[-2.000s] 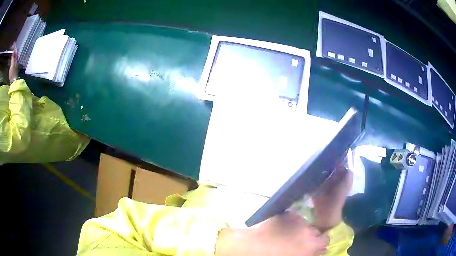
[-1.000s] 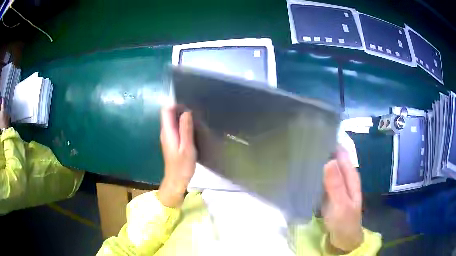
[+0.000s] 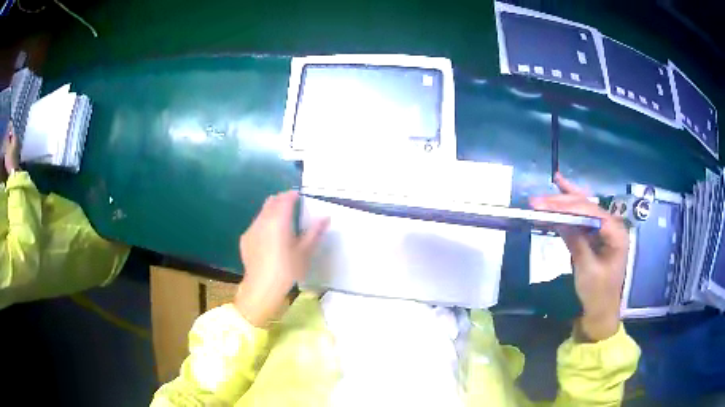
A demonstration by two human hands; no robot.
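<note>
A tablet (image 3: 445, 211) is seen nearly edge-on as a thin dark and silvery bar above a white pad (image 3: 405, 266) in front of me. My right hand (image 3: 592, 238) grips its right end, with fingers over the top edge. My left hand (image 3: 277, 242) is at its left end, fingers bent and apart; whether they touch the tablet is unclear. Another tablet (image 3: 370, 107) lies screen up on a white sheet just beyond the pad, with glare on its face.
Several tablets (image 3: 548, 49) lie screen up at the far right. A small metal fixture (image 3: 638, 208), white cloth (image 3: 550, 256) and leaning stacked tablets (image 3: 699, 230) are at right. White stacks (image 3: 60, 131) and a coworker's yellow sleeve (image 3: 48, 238) are at left. A carton (image 3: 176, 318) is below.
The tablet has turned from its dark back facing me to nearly edge-on, exposing the white pad. My right hand has moved right and up; my left hand's fingers have spread at the other end.
</note>
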